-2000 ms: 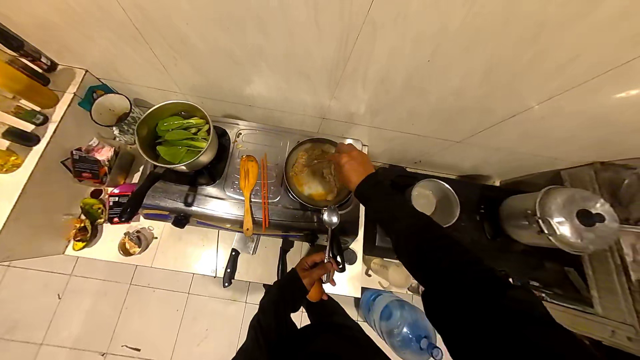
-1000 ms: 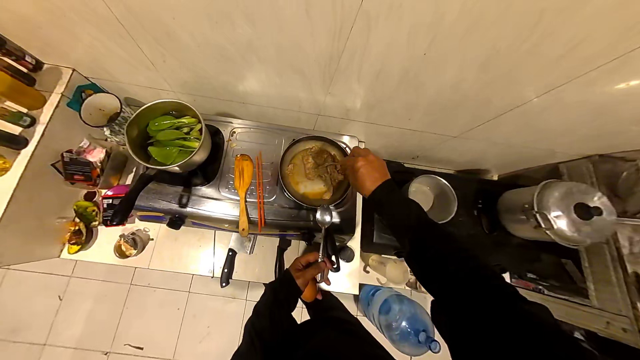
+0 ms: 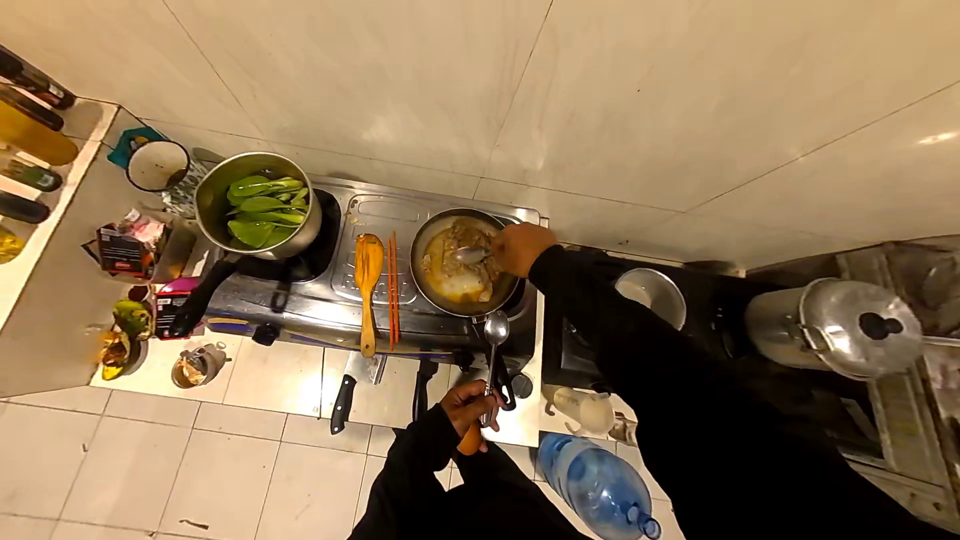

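Note:
My right hand (image 3: pixel 523 249) is closed on a metal spoon (image 3: pixel 471 255) whose bowl is over the food in a dark frying pan (image 3: pixel 463 306). Meat pieces lie in brownish liquid with a pale mass (image 3: pixel 456 279). Below the pan, my left hand (image 3: pixel 471 411) holds another metal spoon (image 3: pixel 496 330), bowl up near the pan's rim, and an orange-brown object (image 3: pixel 471 439), partly hidden by the fingers. Left of the pan, a wooden slotted turner (image 3: pixel 368 262) and orange chopsticks (image 3: pixel 393 292) rest on the steel stove top (image 3: pixel 341 296). A pot (image 3: pixel 304 238) with green leaves stands on the left burner.
A knife (image 3: pixel 343 405) lies on the white tiled ledge below the stove. Farther right are an open metal pot (image 3: pixel 667 300) and a lidded aluminium pot (image 3: pixel 780 326). A blue water bottle (image 3: pixel 596 480) lies below. Bottles fill the left shelf (image 3: pixel 67 202).
The spoon in my right hand now shows over the middle of the pan, and that hand is lower along the pan's right side. My left hand stays below the pan.

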